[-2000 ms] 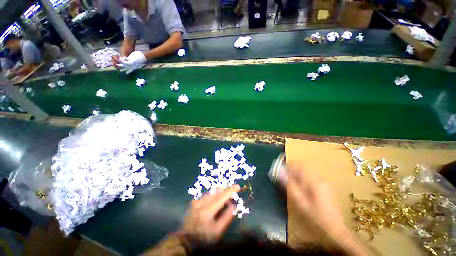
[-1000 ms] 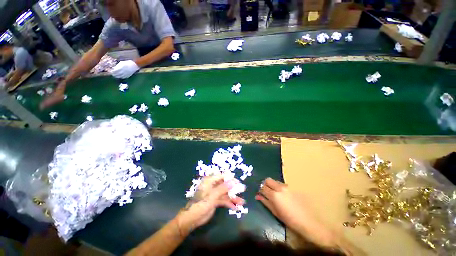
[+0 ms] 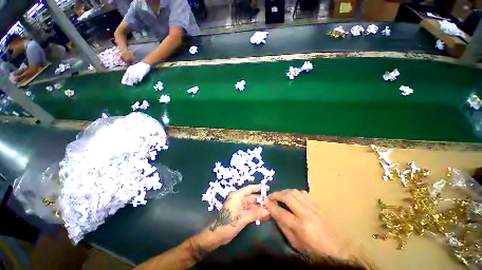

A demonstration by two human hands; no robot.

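My left hand [image 3: 240, 210] holds a small white plastic housing [image 3: 262, 193] upright between its fingertips, in front of the loose pile. My right hand [image 3: 298, 217] meets it from the right, its thumb and forefinger at the piece; whether it holds a brass contact is hidden by the fingers. Several loose white housings [image 3: 240, 170] lie on the dark green bench just beyond my left hand. Gold-coloured contacts [image 3: 417, 211] are heaped on the tan cardboard sheet [image 3: 338, 174] at right, with white pieces [image 3: 387, 166] at the heap's far edge.
A large clear bag of housings [image 3: 113, 174] stands at left. A clear bag [image 3: 459, 184] lies by the gold heap. Beyond a worn ledge [image 3: 232, 135], the green conveyor belt [image 3: 222, 113] carries scattered white pieces. A person with a white glove [image 3: 136, 74] works opposite; another is far left.
My left hand has come off the loose pile with a white housing. My right hand has moved left to meet it. The opposite person's bare arm has drawn back from the belt.
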